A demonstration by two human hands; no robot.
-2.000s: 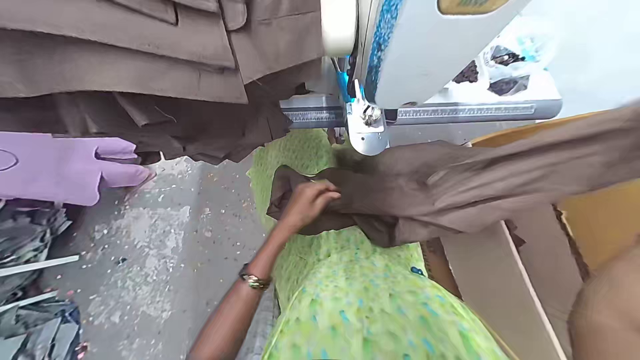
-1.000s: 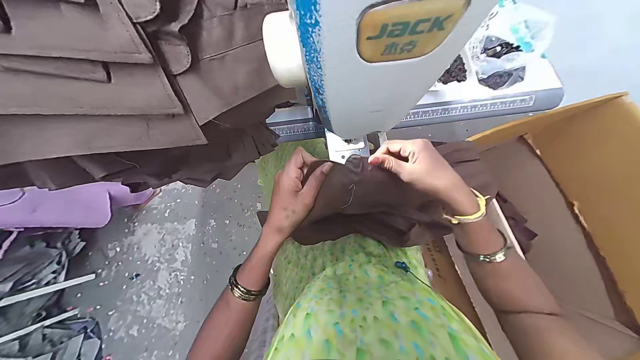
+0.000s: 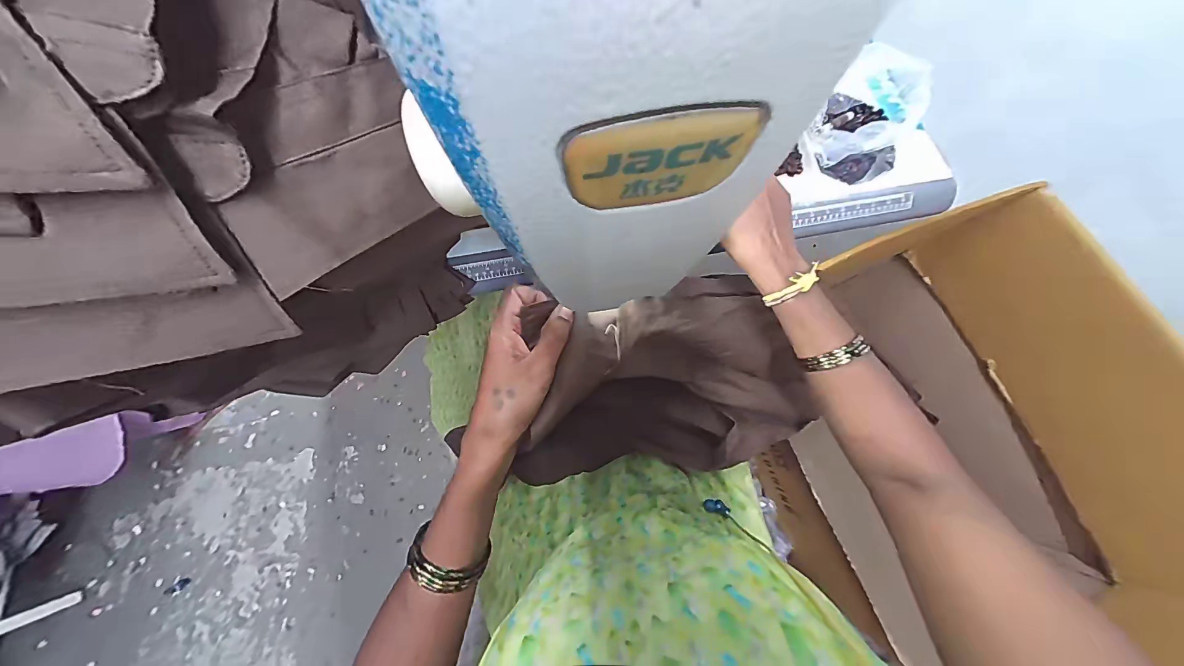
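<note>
A white Jack machine head (image 3: 647,55) with a blue speckled edge fills the upper middle. Under its lower end lies a bunched brown garment (image 3: 666,398), draped over my lap. My left hand (image 3: 518,370) grips the garment's edge between thumb and fingers, just left of the machine's lower end. Beyond the garment, at the machine's right side, is my right hand (image 3: 763,227); its fingers are hidden behind the machine head, so what they touch cannot be seen. The machine's working point is hidden too.
Stacked brown garment pieces (image 3: 120,268) fill the upper left. An open cardboard box (image 3: 1091,370) stands at the right. Plastic bags of dark small items (image 3: 860,139) lie on the machine table (image 3: 869,205), which bears a printed ruler. Something purple (image 3: 65,461) is at the far left.
My right hand has left the garment near my left hand and moved right, behind the machine head. My left hand still holds the garment. The view has moved closer to the machine.
</note>
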